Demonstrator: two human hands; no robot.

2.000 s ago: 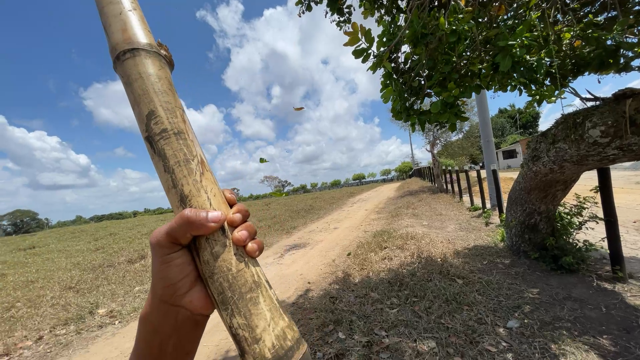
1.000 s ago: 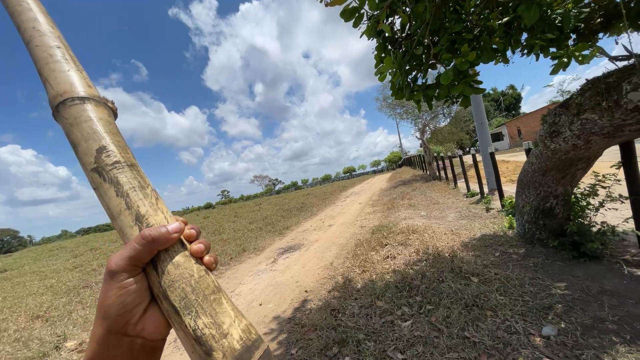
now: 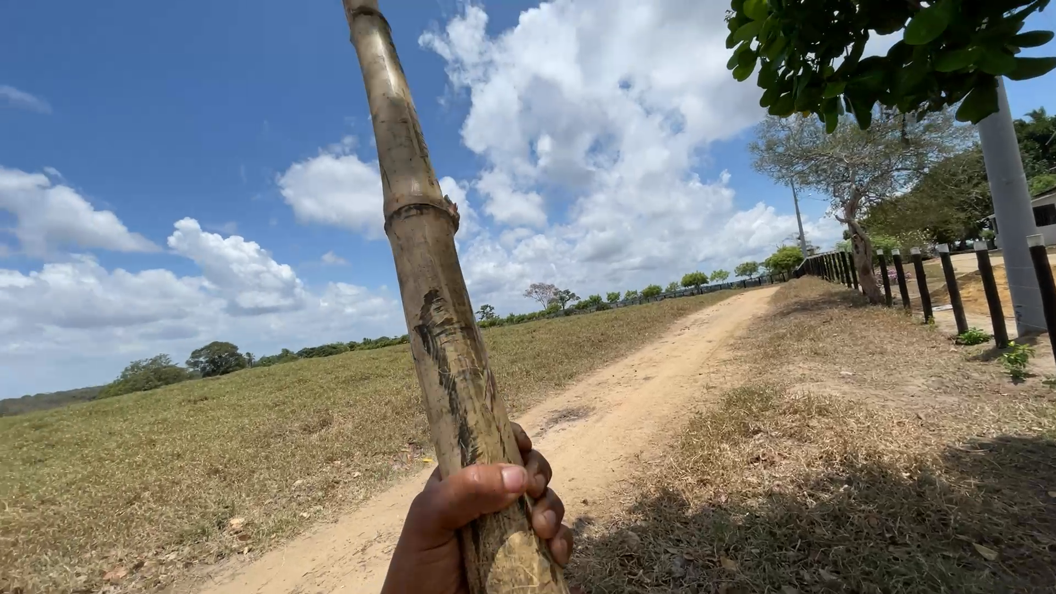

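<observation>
A thick bamboo pole [image 3: 437, 305], tan with dark scuffs and ringed nodes, rises through the middle of the view, its top leaning a little left. My left hand [image 3: 487, 516] is wrapped around its lower part, thumb across the front and fingertips curling around the right side. Both ends of the pole lie outside the frame. My right hand is out of view.
A dirt track [image 3: 643, 388] runs ahead between a grassy field [image 3: 206, 445] and dry grass. At the right are a fence of dark posts [image 3: 951, 289], a grey utility pole [image 3: 1011, 214], a tree [image 3: 858, 239] and overhanging leaves [image 3: 874, 58].
The bamboo pole stands more upright and, with my left hand, nearer the middle of the view. The thick curved trunk at the right has left the frame as the view moved.
</observation>
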